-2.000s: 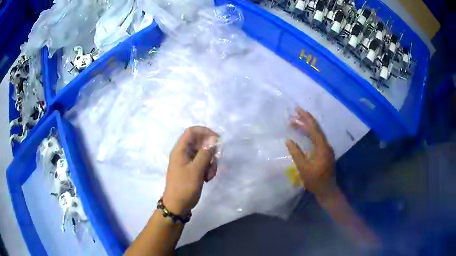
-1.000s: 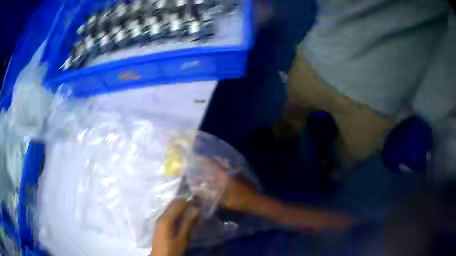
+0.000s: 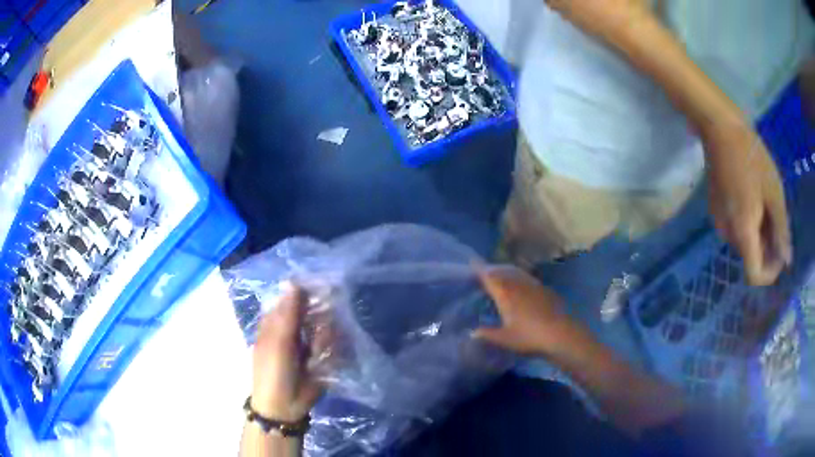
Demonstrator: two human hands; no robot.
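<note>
A large clear plastic bag [image 3: 402,312] hangs between my hands beside the white table top, its rim spread wide. My left hand [image 3: 290,348], with a beaded bracelet, grips crinkled film at the bag's left side. My right hand [image 3: 518,308] holds the bag's rim at the right between thumb and fingers. The lower part of the bag runs out of view at the bottom.
A blue tray [image 3: 210,223] with rows of small metal parts stands on the table [image 3: 179,366] at left. A blue bin [image 3: 411,152] of jumbled parts is on the floor. Another person's arm [image 3: 751,178] reaches down at right over a blue crate [image 3: 688,312].
The view has turned right, from the table to the floor and another person. My hands have brought the clear plastic off the table top and hold it spread beside the table.
</note>
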